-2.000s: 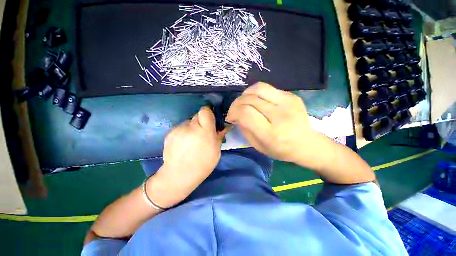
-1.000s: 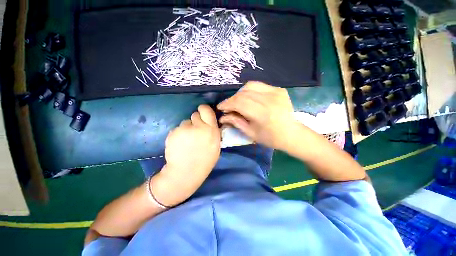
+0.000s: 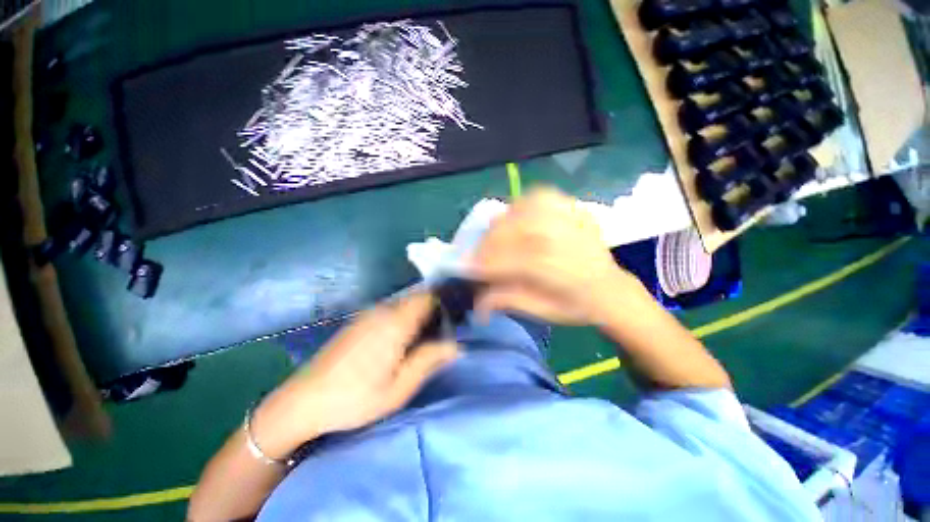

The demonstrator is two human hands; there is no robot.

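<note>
My left hand and my right hand are close together at the bench's near edge, in front of my body. Both are blurred. A black plastic housing is between them, its ends partly hidden by my fingers. Both hands touch it. A large loose pile of thin silvery metal pins lies on the black parts mat beyond the hands. Several small black end parts lie loose left of the mat.
A cardboard sheet at the right carries rows of black housings. Ragged white covering lies along the bench's near edge. Below it, a pink-white ribbed round item sits in a blue crate.
The view has turned and shifted, so the mat appears further left and tilted. My hands and the housing have come back towards my body, off the bench's near edge. More of the white covering shows.
</note>
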